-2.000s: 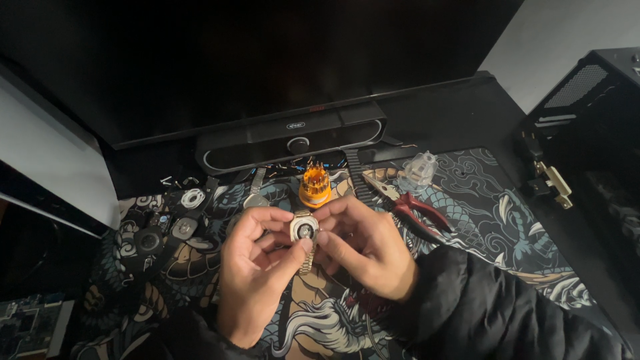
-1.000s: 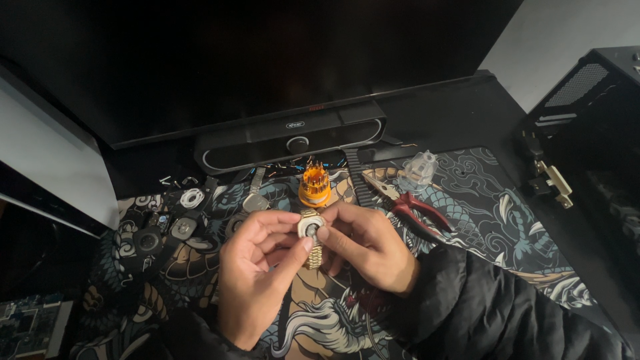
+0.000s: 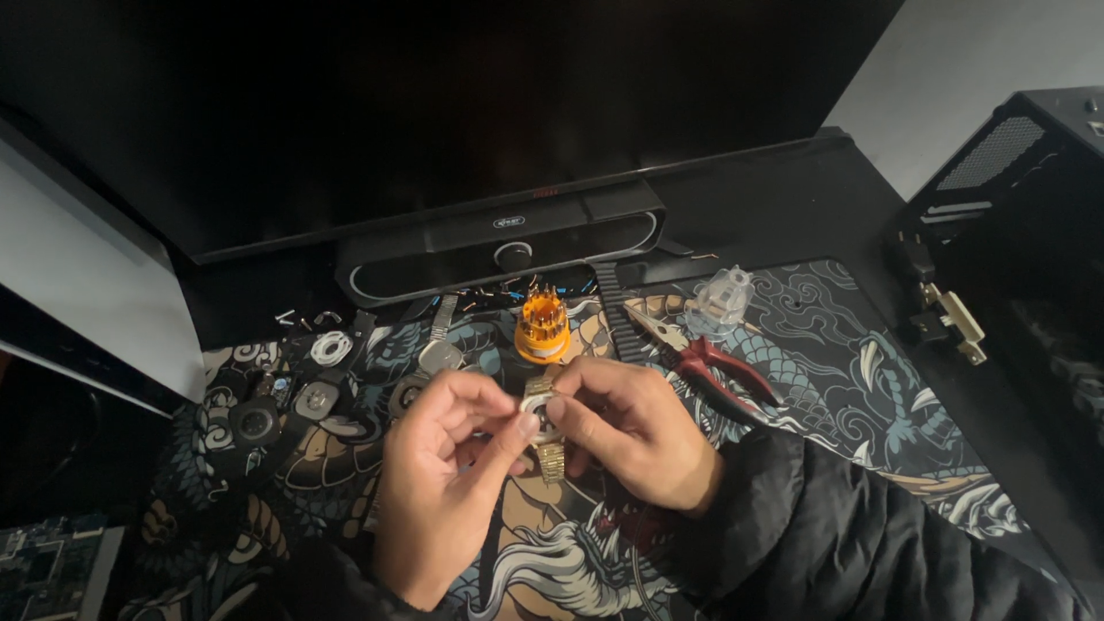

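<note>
A gold-coloured wristwatch (image 3: 552, 461) with a metal link bracelet is held between my two hands at the centre of the head view. My left hand (image 3: 453, 483) grips the left rim of its case with thumb and fingers. On the opposite rim, the thumb and fingers of my right hand (image 3: 638, 431) close on the case and upper bracelet. Thumbs partly cover the case, so its inside shows only in part. Just beyond the watch stands an orange screwdriver bit holder (image 3: 542, 326) full of bits. Red-handled pliers (image 3: 711, 366) lie open to the right of my right hand.
A clear plastic cover (image 3: 723, 302) stands behind the pliers. Several watches and parts, among them a white coiled cable (image 3: 331, 348), lie at left on the patterned desk mat (image 3: 862, 388). A black soundbar (image 3: 431, 263) sits under the monitor (image 3: 431, 112). A computer case (image 3: 1026, 198) stands at right.
Both hands keep hold of the watch while it has shifted and turned slightly between the fingers. The bit holder and pliers have stayed in place.
</note>
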